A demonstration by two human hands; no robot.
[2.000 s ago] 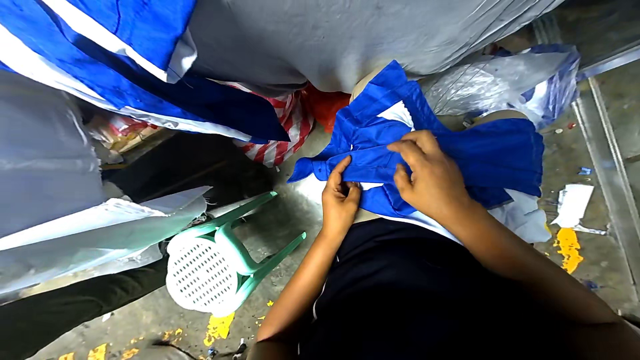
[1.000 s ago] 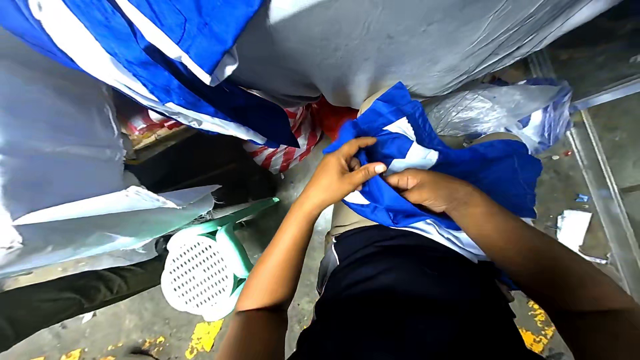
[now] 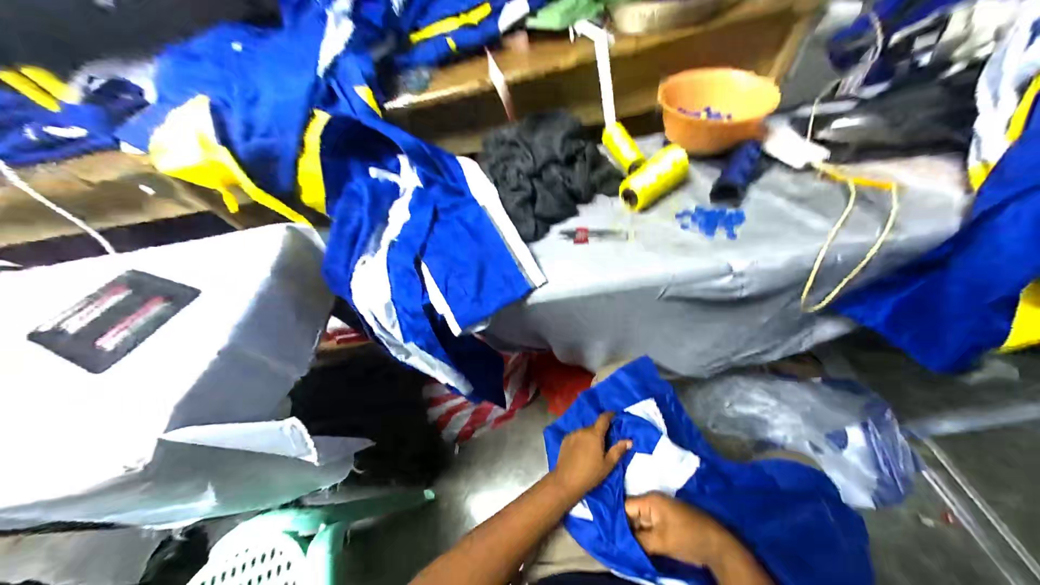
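Blue fabric with white panels (image 3: 756, 496) lies across my lap at the lower right of the view. My left hand (image 3: 587, 459) grips its left part, thumb and fingers around a fold beside a white patch. Below and to the right, my right hand (image 3: 678, 528) holds the cloth with curled fingers. Ahead, a grey-covered table (image 3: 617, 268) bears yellow thread spools (image 3: 654, 177), a small heap of blue pieces (image 3: 711, 221), a dark crumpled cloth (image 3: 548, 166) and an orange bowl (image 3: 717, 110) with small blue items inside.
Blue and white garments (image 3: 455, 236) hang over the table edge at centre left. A white-covered surface (image 3: 219, 325) stands left, a green plastic stool (image 3: 268, 552) below it. A clear plastic bag (image 3: 796, 422) lies right of my lap; more blue cloth (image 3: 959, 268) hangs at far right.
The view has tilted up strongly, bringing the tabletop into sight. My hands, close together one second ago, are now farther apart on the cloth, with the white patch between them.
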